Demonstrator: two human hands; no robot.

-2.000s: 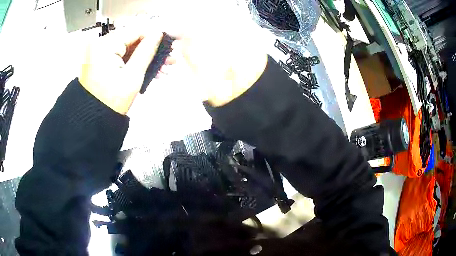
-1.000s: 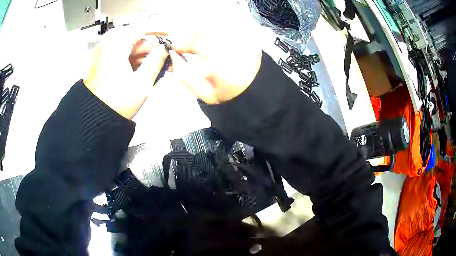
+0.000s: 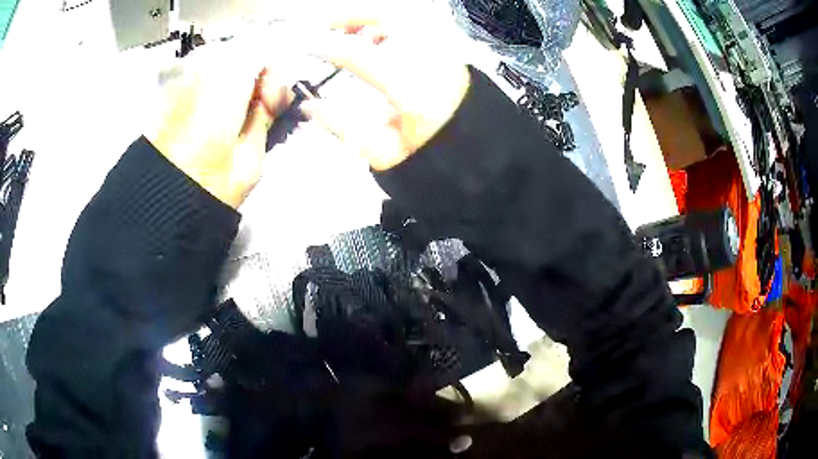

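Note:
A short black webbing strap (image 3: 285, 123) with a small dark buckle (image 3: 306, 89) at its upper end is between my hands at upper centre. My left hand (image 3: 211, 121) pinches the strap from the left. My right hand (image 3: 395, 90) is at the buckle from the right, and a thin dark strip sticks up between its fingers. Both hands are strongly overexposed, so the fingertips are hard to make out. More black straps (image 3: 354, 300) lie piled near my body on a grey ribbed surface.
Loose black buckles (image 3: 547, 112) lie at upper right below a clear plastic bag (image 3: 516, 27) of black pieces. A black mug (image 3: 686, 246), a cardboard box (image 3: 677, 130) and orange material (image 3: 749, 385) are at right. Strap assemblies (image 3: 13, 202) lie at left. A grey machine part (image 3: 142, 20) is at top left.
The strap was held upright with its length showing, then the buckle came to its upper end. Now a thin dark strip shows at my right fingers, and my right forearm has shifted slightly.

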